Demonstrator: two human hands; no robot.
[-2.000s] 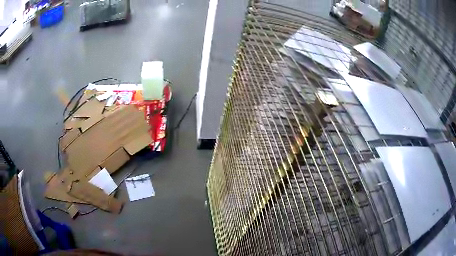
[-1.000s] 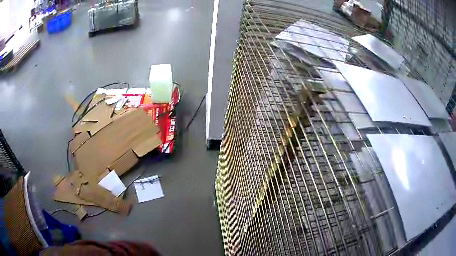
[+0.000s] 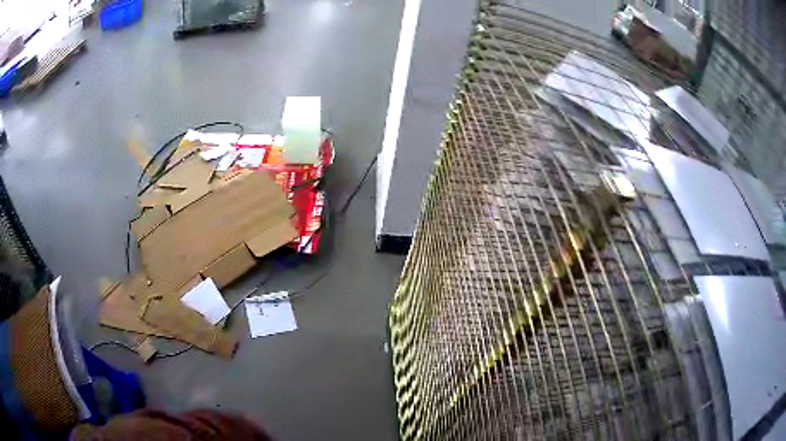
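The wire rack (image 3: 517,258), a large brassy metal grid of stacked trays, stands at the right, close in front of me. White panels (image 3: 702,202) lie on its top, and another white panel (image 3: 748,344) lies nearer, cut off by the picture's edge. Neither of my hands is in view. A dark reddish-brown shape (image 3: 177,426) shows at the bottom left edge; I cannot tell what it is.
Flattened cardboard (image 3: 215,232) lies in a pile on the grey floor at left, with red printed material (image 3: 308,215), a pale block (image 3: 302,129) and cables. A grey pillar (image 3: 427,129) stands between pile and rack. A blue object (image 3: 116,388) is at lower left.
The view has shifted, so the rack, pillar and cardboard pile appear farther right and slightly higher than one second ago. The reddish-brown shape stays at the bottom edge. No hand has appeared.
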